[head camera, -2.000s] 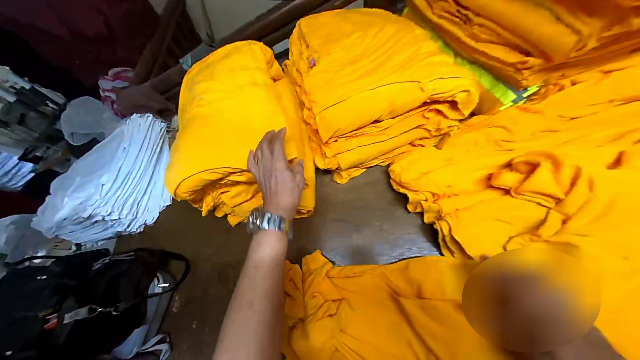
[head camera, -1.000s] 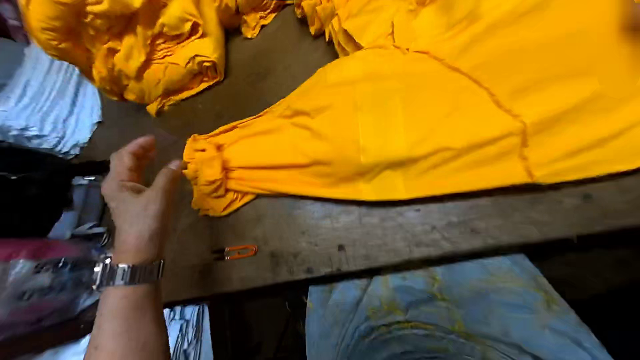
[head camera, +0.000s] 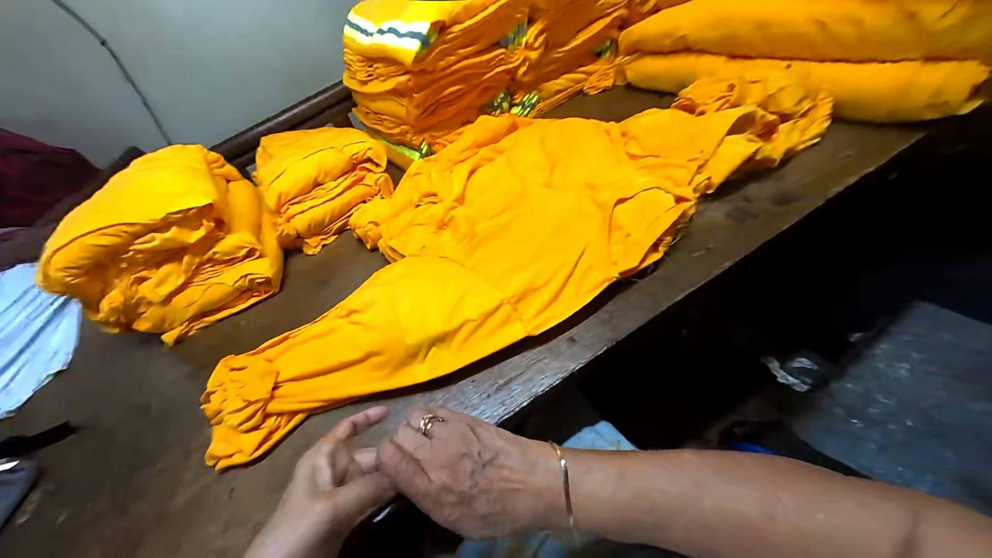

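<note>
My left hand (head camera: 329,484) and my right hand (head camera: 469,473) touch at the fingertips at the bottom of the view, by the front edge of the wooden table (head camera: 504,384). The right fingers are curled, with a ring and a bracelet showing. Whether either hand holds something small is hidden between the fingers. Just beyond them lies a yellow-orange long-sleeved garment (head camera: 527,205), spread over the table. Its sleeve (head camera: 403,325) points toward the lower left and ends in a gathered cuff (head camera: 240,403), near my left hand but apart from it.
Two bundles of yellow-orange cloth (head camera: 167,232) (head camera: 322,182) sit at the left and back. Folded garments with reflective strips (head camera: 434,85) are stacked by the wall, beside long cloth rolls (head camera: 798,77). White cloth (head camera: 35,333) lies far left. Dark space lies beyond the table's front edge.
My right hand has come into view and met my left hand. A second ago my left hand was apart beside the cuff, and orange-handled thread snips lay on the table. The view has swung widely.
</note>
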